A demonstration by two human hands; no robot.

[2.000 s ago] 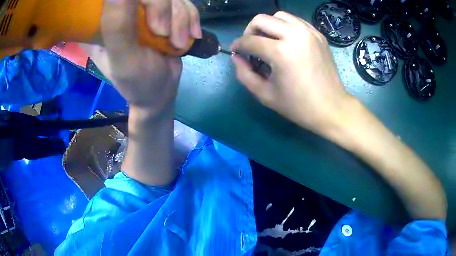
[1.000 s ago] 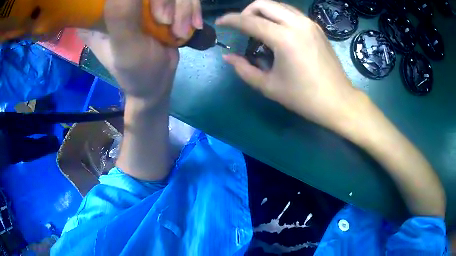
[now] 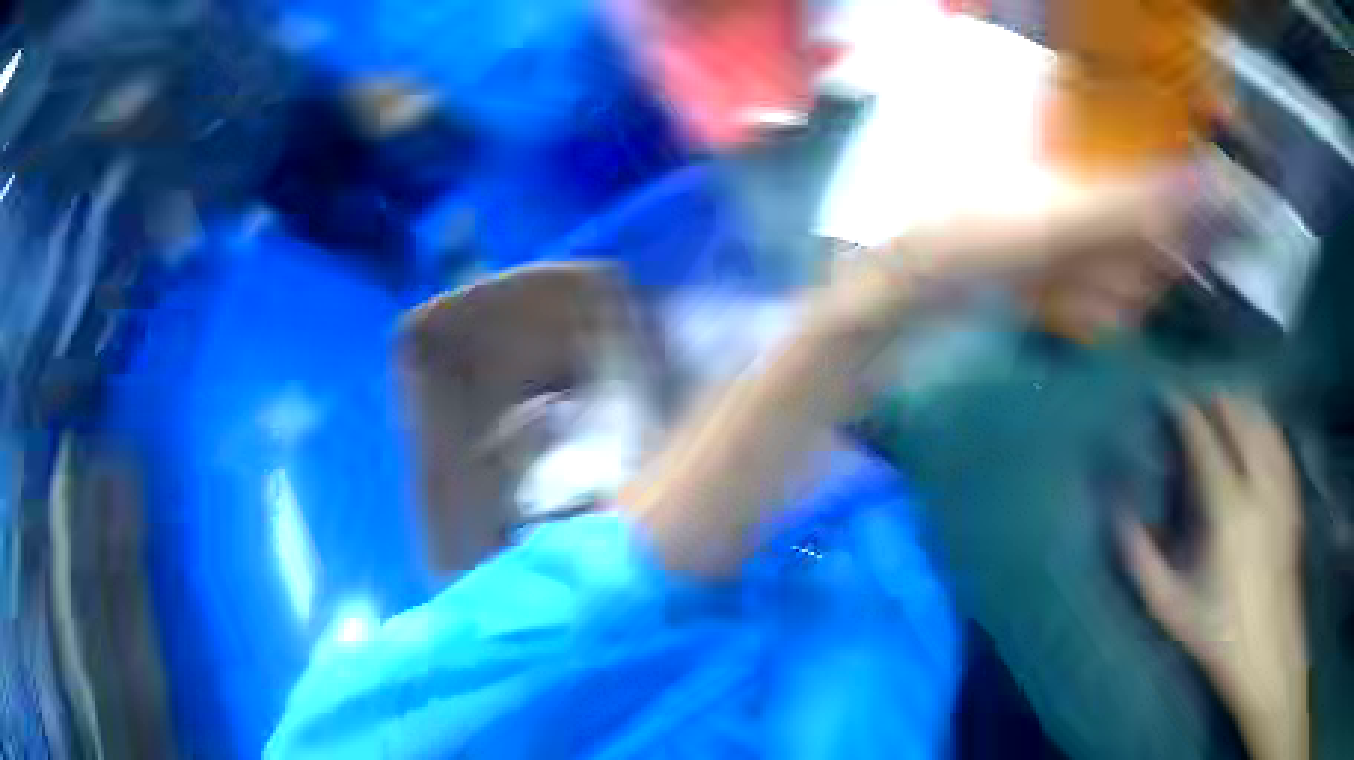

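Observation:
The view is strongly blurred. My left hand (image 3: pixel 1114 253) is shut around the orange electric screwdriver (image 3: pixel 1129 97) at the upper right; its bit cannot be made out. My right hand (image 3: pixel 1240 549) rests on the green bench at the right edge, thumb and fingers around a dark shape (image 3: pixel 1181 498) that looks like the round black housing. Most of it is hidden or smeared. The two hands are apart.
The green bench top (image 3: pixel 1025 505) runs along the right. White paper (image 3: pixel 943 126) and a red item (image 3: pixel 728 67) lie at the top. An open cardboard box (image 3: pixel 498 349) with pale contents is below the bench edge. Blue surfaces fill the left.
The view has swung left, so both hands and the bench appear further right. The waiting housings have left the picture. The white paper and more of the box have come into view.

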